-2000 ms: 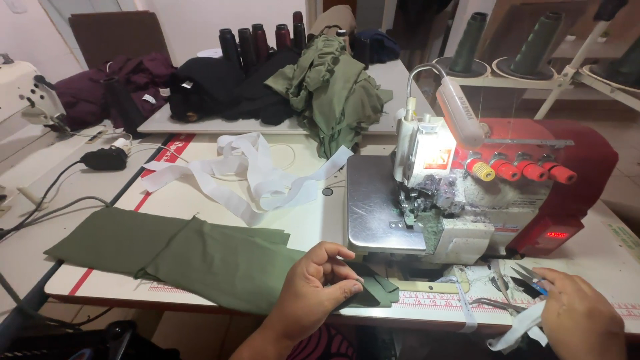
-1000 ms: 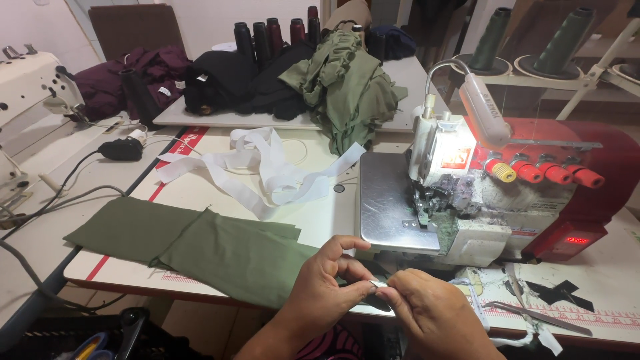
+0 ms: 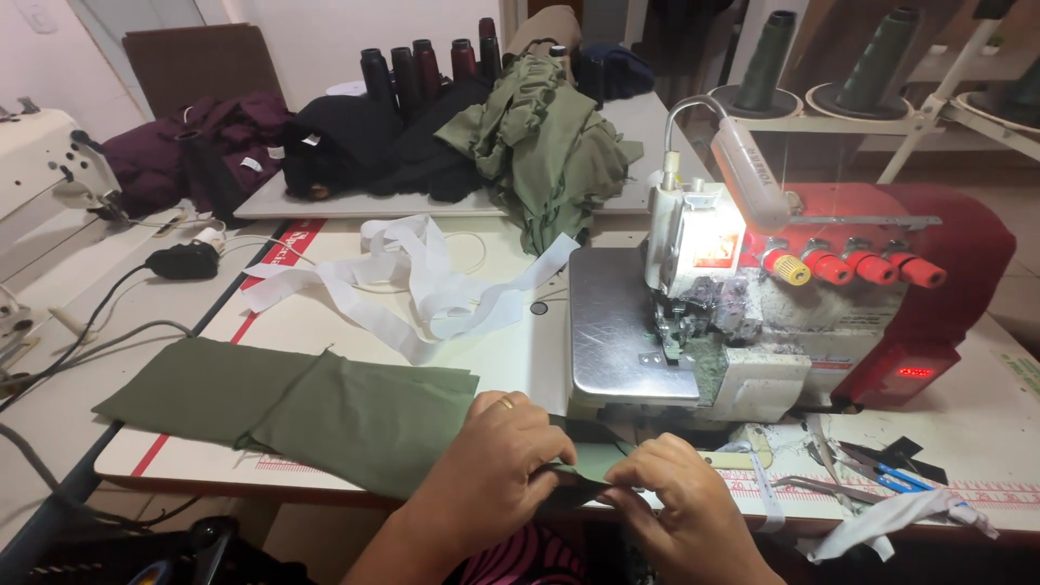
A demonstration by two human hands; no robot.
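Observation:
The olive green fabric (image 3: 357, 414) lies folded along the front of the sewing table, its right end reaching under my hands. My left hand (image 3: 504, 455) pinches the edge of this fabric between thumb and fingers. Close to its right, my right hand (image 3: 674, 496) pinches the same edge with thumb and forefinger. Just behind my hands stands a red and white overlock machine (image 3: 812, 317) with a lit lamp and a metal plate (image 3: 626, 325). What lies between my fingertips is partly hidden.
White strips (image 3: 431, 284) lie loosely behind the fabric. Tweezers (image 3: 829, 489), blue-handled snips (image 3: 894, 479) and a white scrap (image 3: 886, 520) are at the right front edge. A raised board (image 3: 374, 207) holds garments and thread cones. Another sewing machine (image 3: 49, 162) stands left, with cables (image 3: 89, 349) nearby.
Two seconds ago my right hand was at the right by the snips; it has moved left beside my left hand. Both hands now hold the green fabric edge. The blue-handled snips lie on the table.

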